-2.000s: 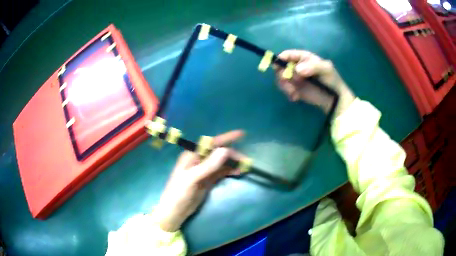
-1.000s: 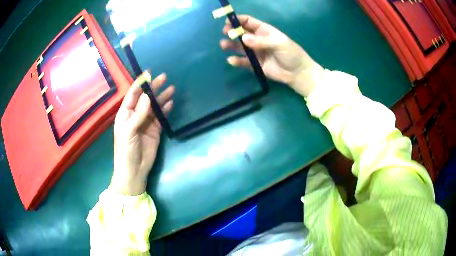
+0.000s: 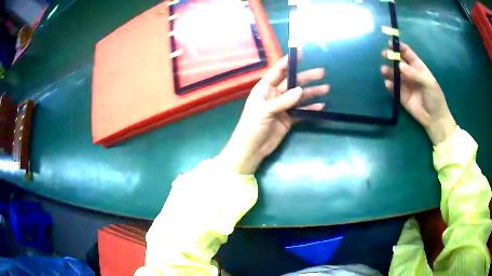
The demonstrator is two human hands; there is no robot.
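A clear touch panel [image 3: 345,75] with a black border and pale-yellow tape tabs is held above the green bench; its far end is cut off by the top edge. My left hand [image 3: 275,105] grips its left edge near the near corner, fingers showing through the glass. My right hand [image 3: 418,89] holds its right edge, fingers behind, thumb near a tape tab. A second touch panel [image 3: 216,59], with glare on it, lies on the right part of a red foam tray [image 3: 129,81] left of my left hand.
The green bench [image 3: 334,178] curves across the view. Another red tray [image 3: 483,24] is at the top right edge. A dark panel edge with tabs [image 3: 21,135] shows at the far left. Red trays [image 3: 121,250] stand below the bench, with blue plastic [image 3: 29,221] at the lower left.
The view has turned left, so the tray appears further right. The held panel is now more squarely upright in the picture. Both hands still hold it, the left nearer its near corner.
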